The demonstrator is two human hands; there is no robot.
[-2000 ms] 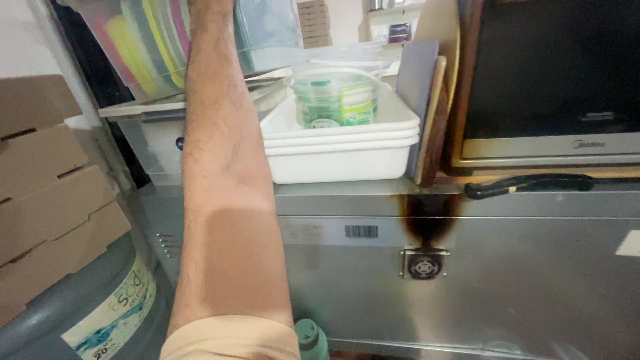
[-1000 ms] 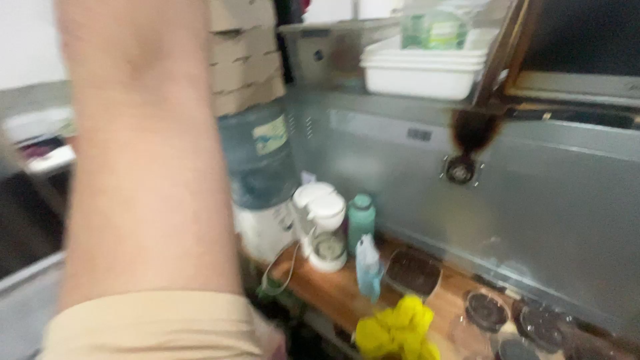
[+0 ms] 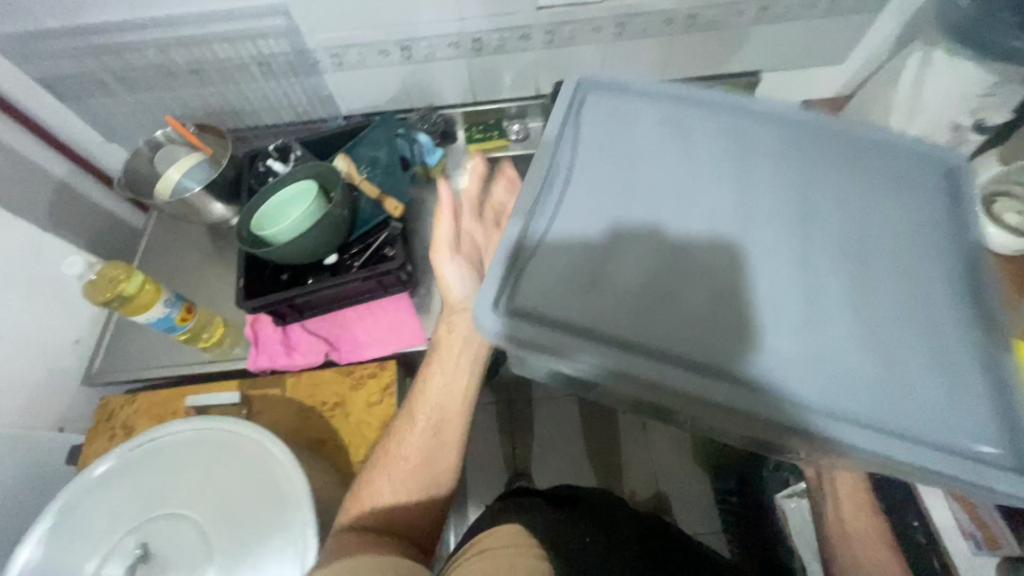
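Observation:
A large plastic storage box with a grey-blue lid [image 3: 760, 264] fills the right half of the view, tilted. My left hand [image 3: 472, 228] is at its left edge, fingers apart and pointing away from me; whether the palm presses on the box is unclear. My right forearm [image 3: 852, 512] reaches under the near right side of the box, and the box hides the right hand itself. Left of my left hand, a black crate [image 3: 328, 288] holds a dark green bowl [image 3: 340, 220] with a light green bowl [image 3: 288, 212] in it, and a wooden utensil [image 3: 372, 188] lies beside them.
A steel pot [image 3: 212, 200] and an oil bottle [image 3: 192, 320] are on the steel counter [image 3: 176, 248], with a pink cloth [image 3: 344, 332] by the crate. A round metal lid [image 3: 184, 504] lies near left, over a yellow-brown wooden surface [image 3: 352, 408]. The tiled floor [image 3: 560, 432] shows below the box.
The view has swung far from the metal chest and shelf to the sink counter. The lidded box is now in front of me, with an arm at either side; earlier frames show one raised arm.

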